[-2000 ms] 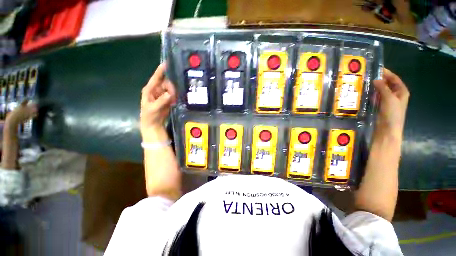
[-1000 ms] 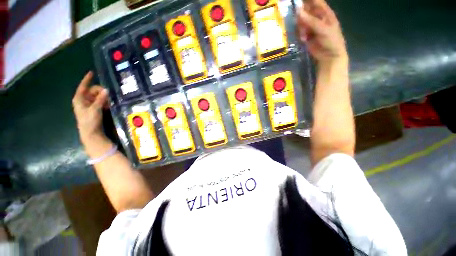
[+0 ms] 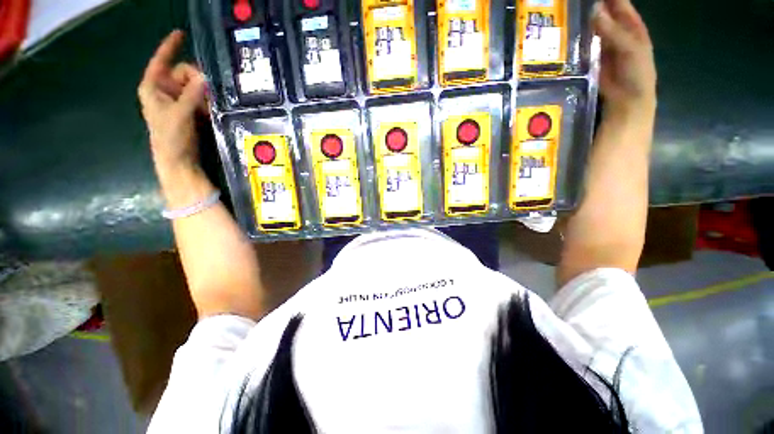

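The clear blister tray (image 3: 331, 106) is held in front of me over the dark green bench, its top edge cut off by the picture. It has two rows of pockets with phones lying back up. Two black keypad phones (image 3: 321, 59) are in the upper row at the left. Yellow keypad phones (image 3: 399, 174) fill the other pockets. Each shows a white label, and most show a red dot. My left hand (image 3: 176, 106) grips the tray's left edge. My right hand (image 3: 626, 55) grips its right edge near the top.
The dark green bench (image 3: 85, 169) runs behind and to both sides of the tray. A red plastic bin (image 3: 12, 25) and a white sheet (image 3: 64, 17) show at the top left. Brown cardboard (image 3: 136, 322) and a grey floor with a yellow line lie below the bench.
Over two seconds the tray has shifted up and left in view. It looked tilted one second ago and is now nearly level. Both hands keep their hold on it.
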